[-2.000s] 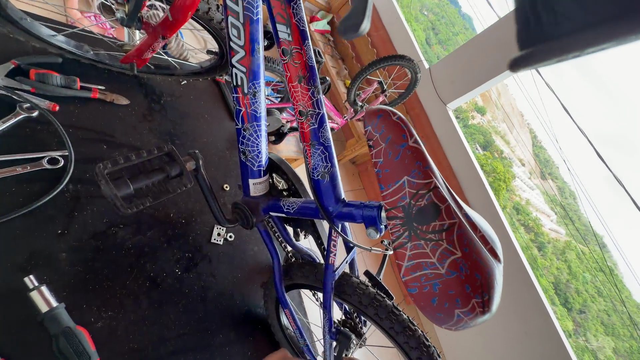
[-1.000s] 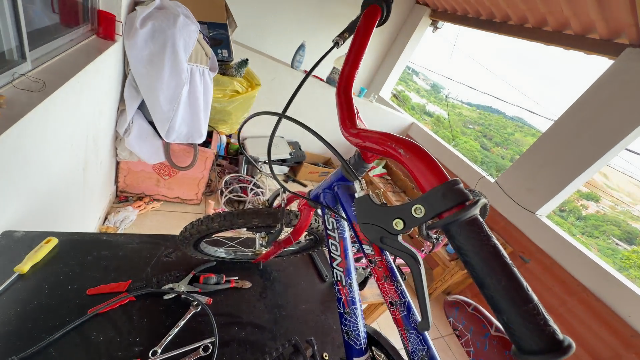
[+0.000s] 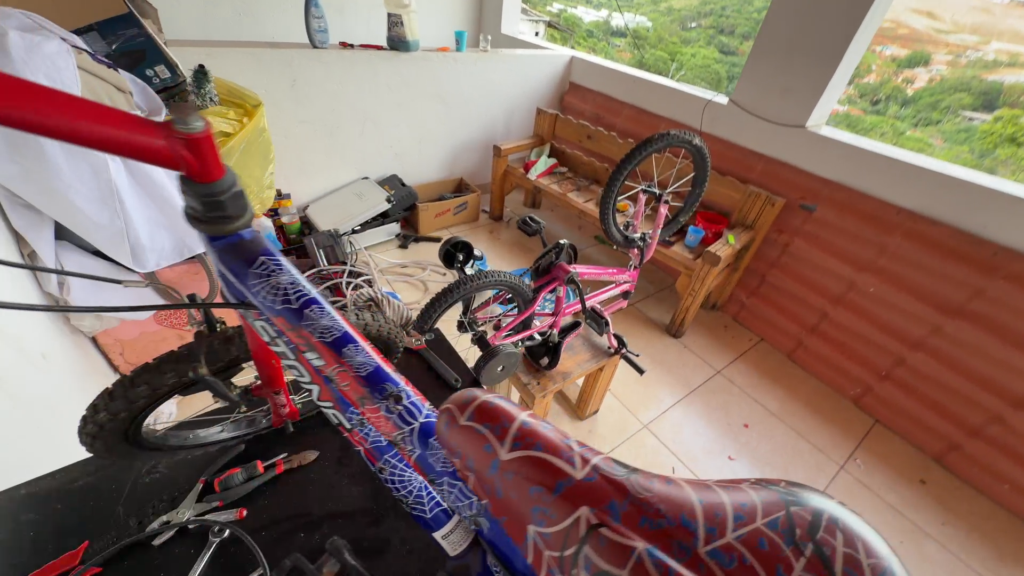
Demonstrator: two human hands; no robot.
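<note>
Neither of my hands is in view. A blue children's bicycle frame (image 3: 352, 384) with white web patterns runs diagonally across the foreground. Its red handlebar (image 3: 88, 116) enters at the upper left, and its front wheel (image 3: 172, 400) is over the black tabletop (image 3: 352, 480). A red saddle (image 3: 608, 496) with a web pattern fills the lower right. On the tabletop at lower left lie pliers (image 3: 188, 508), red-and-black cutting pliers (image 3: 264, 476) and a metal wrench (image 3: 210, 552), with a black cable (image 3: 254, 544) curving around them.
Beyond the table, a pink bicycle (image 3: 560, 300) rests upside down on a small wooden stool (image 3: 580, 380). A wooden bench (image 3: 696, 272) stands along the low wall. Coiled hoses (image 3: 352, 280), a cardboard box (image 3: 448, 204) and a yellow bag (image 3: 244, 136) are on the left side.
The view has swung widely, bringing the pink bicycle and bench into fuller sight. The screwdriver-like tool and the yellow-handled screwdriver from the earlier frames are out of view.
</note>
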